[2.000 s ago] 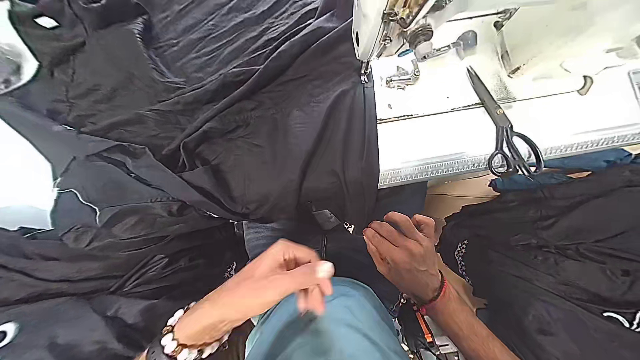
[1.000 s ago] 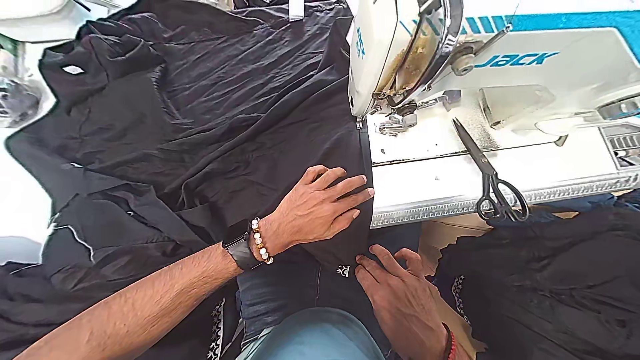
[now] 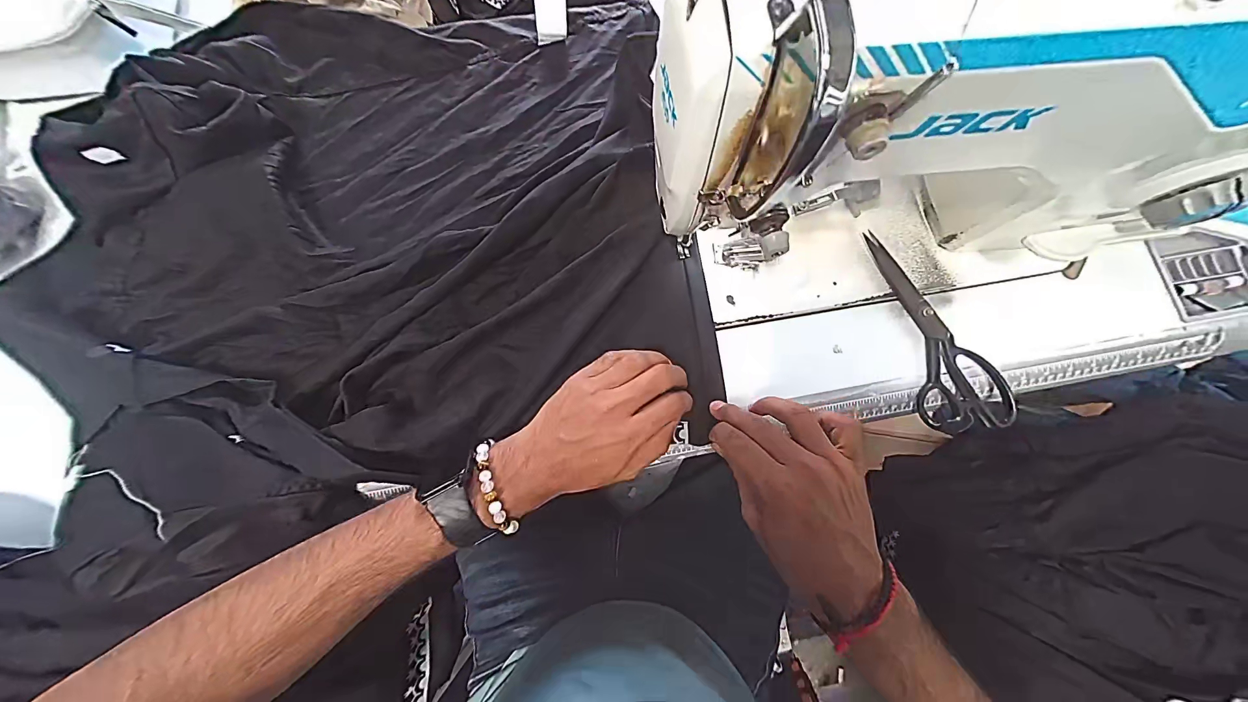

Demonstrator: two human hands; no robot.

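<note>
Black fabric (image 3: 468,224), a garment with wrinkles, lies over the bed of a white and blue Jack sewing machine (image 3: 936,127). Its straight right edge runs from under the presser foot (image 3: 684,246) toward me. My left hand (image 3: 609,419), with a beaded bracelet and a dark wristband, has its fingers bent on the fabric near its front right corner and grips the cloth there. My right hand (image 3: 799,478), with a red and black cord at the wrist, pinches that corner just to the right, fingertips close to those of the left. Parts of the fingertips are hidden.
Black-handled fabric scissors (image 3: 941,351) lie on the machine table to the right, handles over the ruler strip (image 3: 1102,363) along the front edge. More black cloth (image 3: 1063,536) is heaped at the lower right. A white tag (image 3: 551,19) shows at the top.
My left hand has come from over my lap onto the fabric, then moved toward the corner beside the right hand. The fabric's front corner now lies at the table edge. The view has shifted.
</note>
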